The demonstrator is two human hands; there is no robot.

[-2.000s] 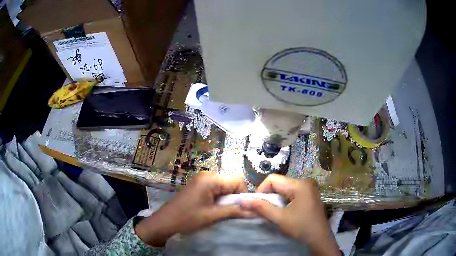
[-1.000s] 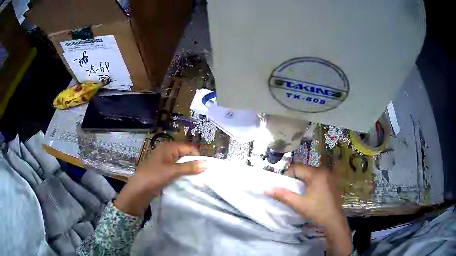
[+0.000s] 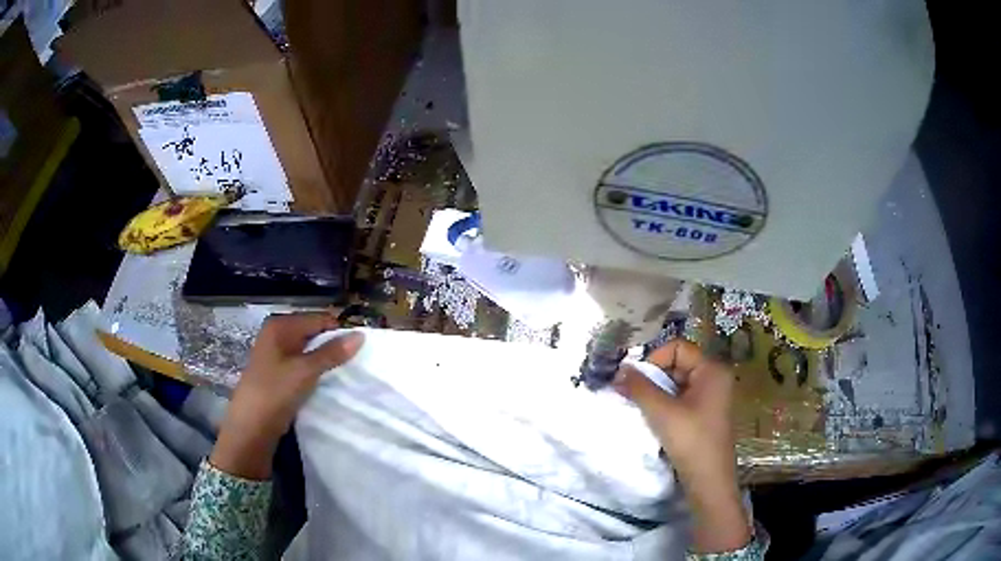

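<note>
A large white garment piece [image 3: 483, 438] is spread between my hands, its top edge running across in front of the machine. My left hand [image 3: 280, 378] pinches its upper left corner. My right hand [image 3: 686, 411] pinches the edge at the right, close beside the dark upper die [image 3: 602, 362]. The cloth hides the lower work post. The cream attaching machine head [image 3: 703, 110] stands above, and its lamp [image 3: 585, 296] glows white.
Small fasteners [image 3: 445, 290] lie loose left of the post, with more on the right. A phone [image 3: 269, 260], banana [image 3: 170, 222] and carton [image 3: 214, 148] stand at the left. A yellow tape roll [image 3: 818, 323] lies right. Cloth piles [image 3: 121, 460] hang at both sides.
My left hand has moved left and my hands are farther apart. The cloth went from bunched between my fingers to spread wide, and its right edge is now nearer the upper die.
</note>
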